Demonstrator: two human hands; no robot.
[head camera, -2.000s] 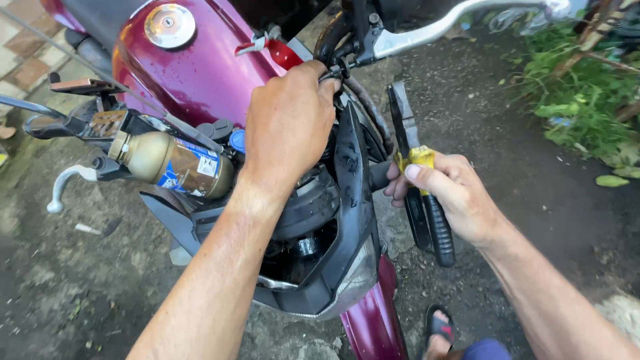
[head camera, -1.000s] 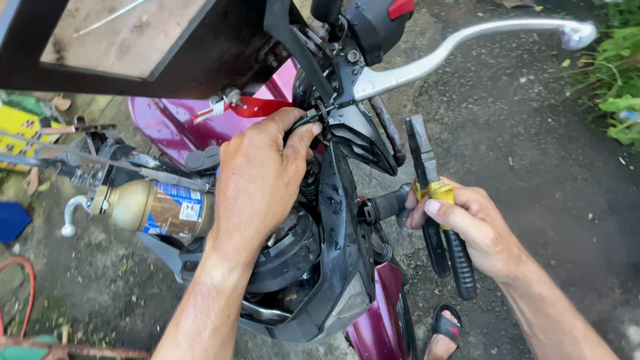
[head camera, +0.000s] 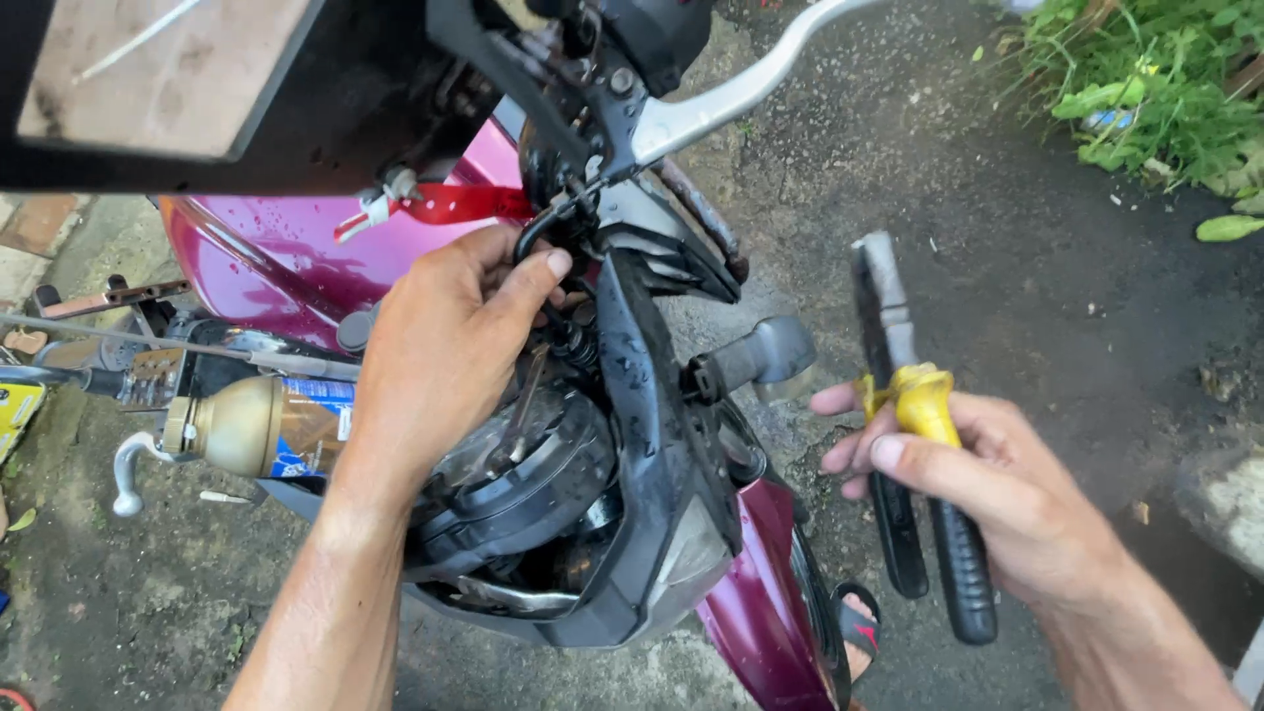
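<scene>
With fingers and thumb, my left hand (head camera: 459, 336) grips a black cable (head camera: 528, 237) below the motorcycle's handlebar clamp, beside the silver brake or clutch lever (head camera: 741, 94). My right hand (head camera: 973, 474) holds pliers (head camera: 913, 395) with yellow-and-black handles, jaws upward, to the right of the bike and touching nothing else. Between the hands lies the black front fairing (head camera: 642, 395), with a grey turn signal (head camera: 755, 355) sticking out from it. The round black headlight housing (head camera: 523, 484) sits inside the fairing. A red strap (head camera: 464, 203) hangs near my left fingertips.
A brown bottle with a gold top (head camera: 242, 430) lies at the left by another lever (head camera: 128, 474). A dark-framed panel (head camera: 237, 168) covers the upper left. The magenta front fender (head camera: 770, 592) and a sandaled foot (head camera: 857, 627) are below; green plants (head camera: 1155, 89) grow upper right.
My right hand has moved away from the turn signal with the pliers; a second ago its fingers were at the signal. My left hand stays at the cable. The view has shifted.
</scene>
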